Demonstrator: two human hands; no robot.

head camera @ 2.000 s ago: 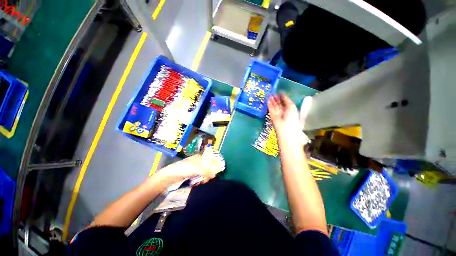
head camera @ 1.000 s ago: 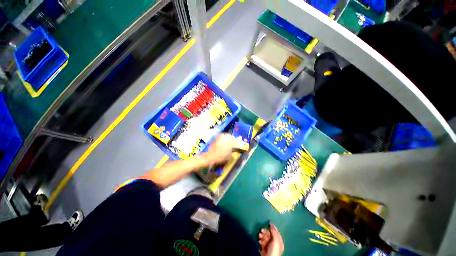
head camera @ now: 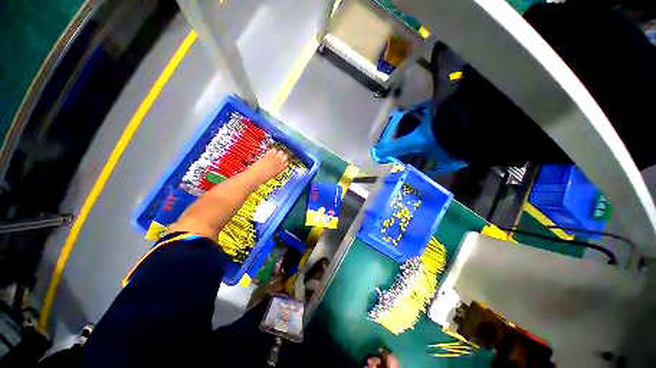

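My left hand point(head camera: 270, 165) reaches into the large blue tote point(head camera: 147, 208), at the upper end of the yellow lead wires point(head camera: 241, 228) and beside the red lead wires point(head camera: 239, 149). Its fingers are blurred, and whether they grip wires does not show. My right hand point(head camera: 383, 359) is at the bottom edge over the green bench, mostly cut off. A fanned pile of yellow lead wires point(head camera: 411, 291) with pale ends lies on the bench point(head camera: 345, 284), away from both hands. A few loose yellow wires point(head camera: 451, 349) lie by the machine.
A small blue bin point(head camera: 397, 217) with scattered small yellowish pieces stands at the bench corner. The off-white crimping machine point(head camera: 547, 287) is at right. A blue-and-yellow box point(head camera: 324, 204) lies beside the tote. A person in dark clothes point(head camera: 496, 118) is beyond the bench.
My left hand has moved from beside the tote into it. My right hand has left the yellow wires on the bench and now shows at the bottom edge. The view has shifted.
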